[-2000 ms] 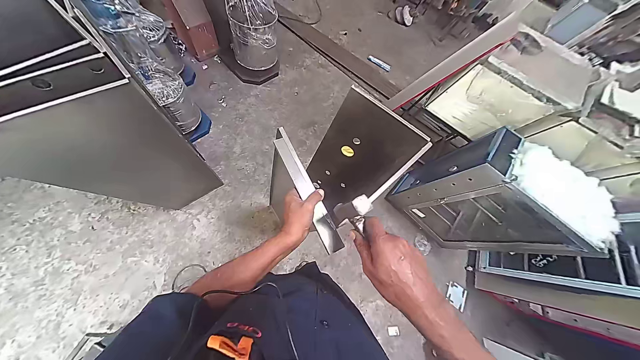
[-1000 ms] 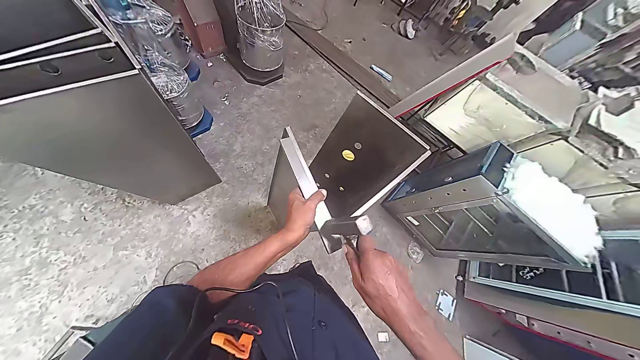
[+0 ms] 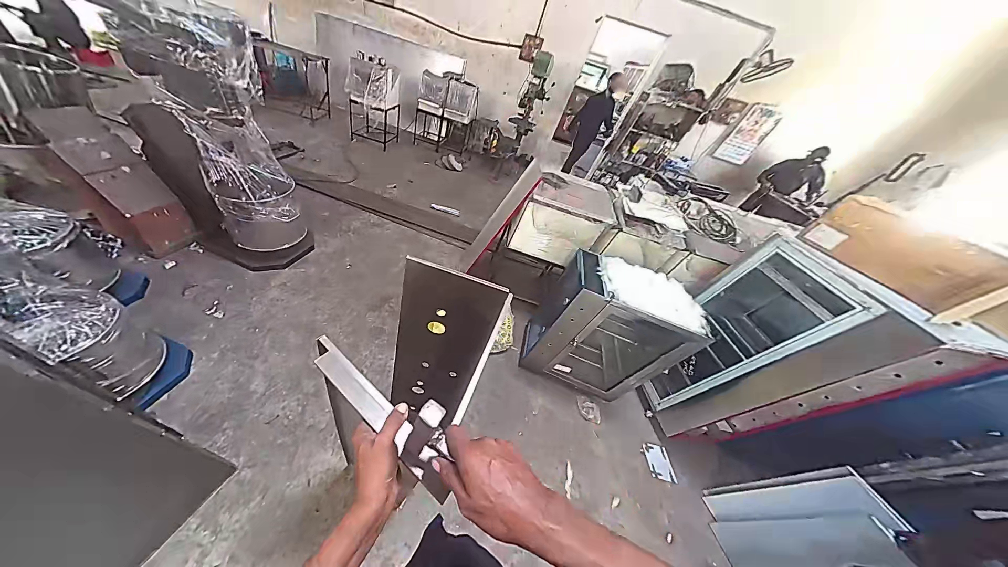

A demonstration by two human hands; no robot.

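Observation:
A dark sheet-metal panel with several round holes and bent, light edges stands upright in front of me. My left hand grips the light flange at its left, thumb on top. Closed around a small tool, my right hand is at the panel's near corner; the tool's pale, blocky head shows beyond my fingers. Its handle is mostly hidden by the hand, and its exact kind cannot be told.
A metal cabinet with white fibre wool stands right, beside a larger framed cabinet. Plastic-wrapped cylinders stand left, above a flat grey panel. A person stands by the doorway; another person is at the far right.
The view has tilted up, bringing the far wall and two people into sight. Both hands remain at the panel's near corner, the left on the flange and the right on the tool.

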